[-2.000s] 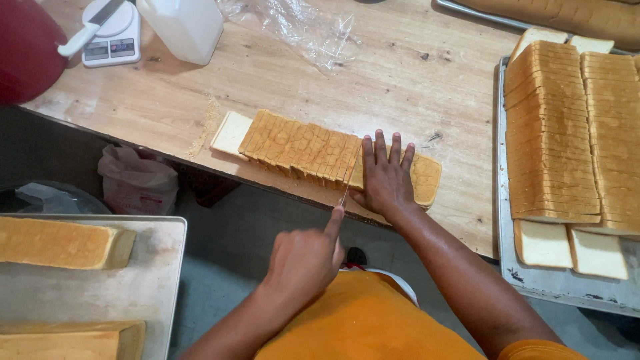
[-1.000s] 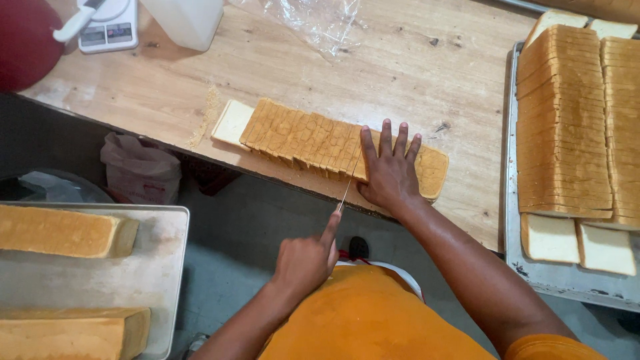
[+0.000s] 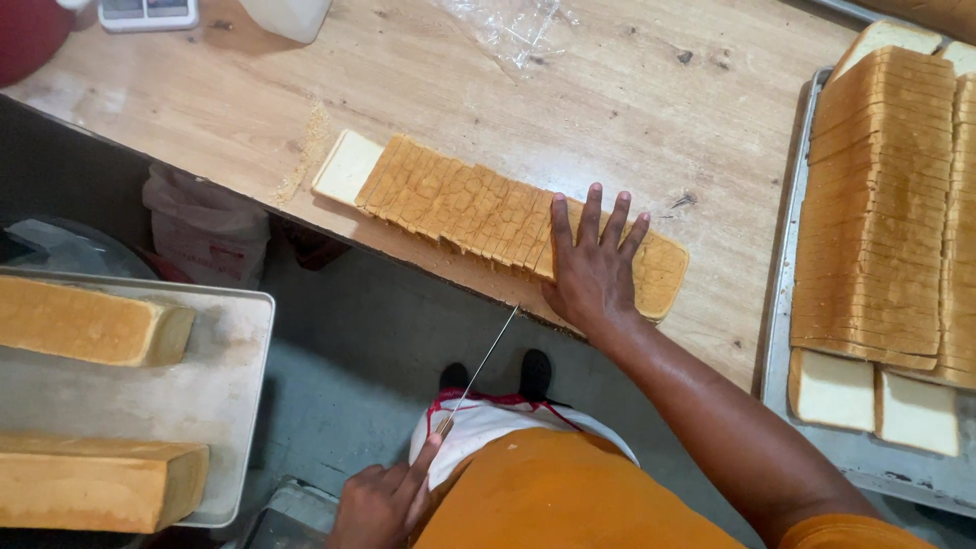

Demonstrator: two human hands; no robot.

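Observation:
A long bread loaf [image 3: 465,202] lies across the wooden table along its near edge, most of it cut into thin slices that stand together. At its left end a white-faced slice [image 3: 347,169] lies nearly flat. My right hand [image 3: 598,267] rests palm down with fingers spread over the loaf's right part, its thumb by the near side. The loaf's right end [image 3: 662,274] shows no cuts. My left hand [image 3: 381,496] grips the handle of a long thin-bladed knife [image 3: 484,362], held off the loaf, its tip near the table's edge.
Sliced loaves [image 3: 877,213] fill a metal tray [image 3: 793,252] at right. Whole loaves [image 3: 84,316] lie on another tray [image 3: 221,381] at lower left. Clear plastic film [image 3: 507,30], a white scale [image 3: 149,14], a white container [image 3: 290,15] and a red vessel [image 3: 30,38] are on the table's far side.
The knife, whose blade was at the loaf beside my right hand, has come out toward my body with my left hand. My right hand still rests on the loaf.

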